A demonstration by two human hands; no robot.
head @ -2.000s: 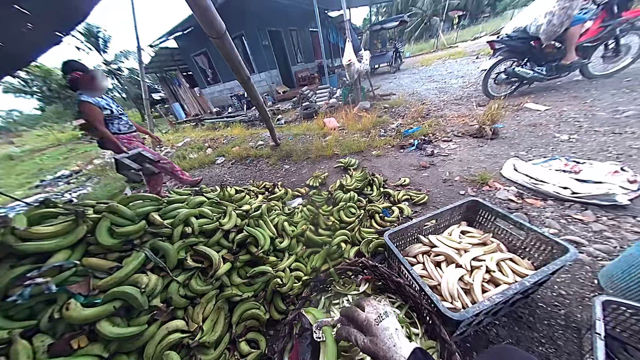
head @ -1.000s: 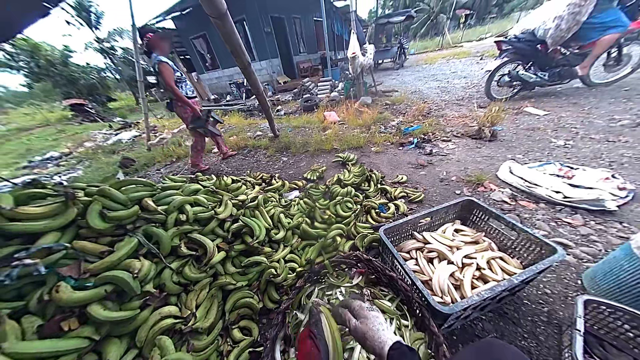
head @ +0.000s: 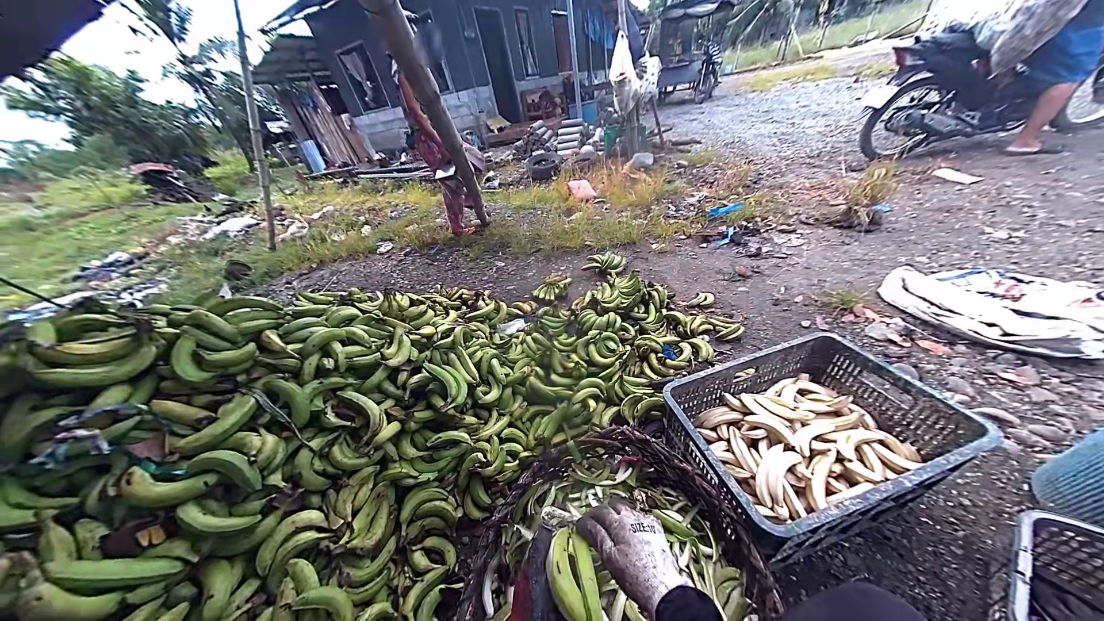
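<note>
My right hand (head: 630, 548), in a soiled white glove, bends over the top of a green banana (head: 573, 576) at the bottom centre; whether a tool is in its fingers is hidden. Left of the banana, my left hand (head: 533, 573) shows only partly, dark and reddish, seemingly closed around the fruit. Both hands are above a dark woven basket (head: 750, 552) holding green peels (head: 690, 517). Peeled bananas (head: 806, 448) lie in a black plastic crate (head: 862, 509) to the right. A big heap of green bananas (head: 345, 414) spreads to the left.
A second crate (head: 1022, 561) and a blue-green container (head: 1074, 479) are at lower right, below a flattened white sack (head: 1000, 310). A leaning pole (head: 431, 108) rises beyond the heap, with a person (head: 435, 155) behind it. Another person (head: 1056, 65) is beside a motorcycle (head: 927, 108).
The person beyond the heap has walked to the right and is now partly behind the leaning pole. My right hand stays over the basket.
</note>
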